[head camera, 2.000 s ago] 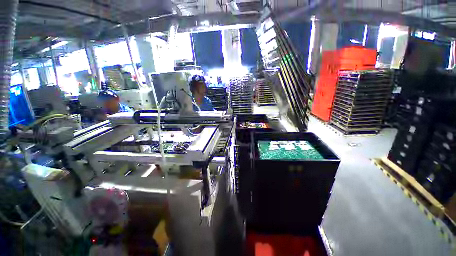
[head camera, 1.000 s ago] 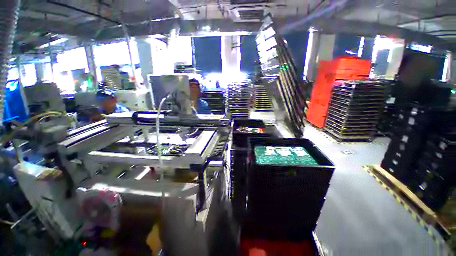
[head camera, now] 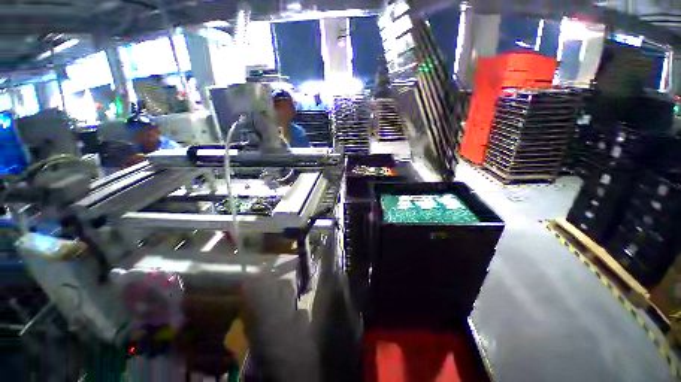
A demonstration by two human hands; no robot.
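Neither of my hands is in view. Nearest in front of me, a tall stack of black trays [head camera: 433,280] stands right of centre. In its top tray lies a flat green board or panel [head camera: 429,212] with white patches. At the bottom edge, in front of the stack, is a tray bottom with a bright red liner [head camera: 422,354]. Another black tray column [head camera: 357,186] stands behind and to the left, with small orange and white parts in its top.
A pale metal conveyor frame [head camera: 299,201] with boards inside is on the left. A blurred pink fan [head camera: 153,298] is at lower left. Two people in blue stand or sit beyond the frame. Black trays [head camera: 642,224] stand on a pallet at right, near yellow-black tape.
The view has shifted slightly. More of the red liner shows at the bottom than a second ago. The tray stack and its green board look unchanged.
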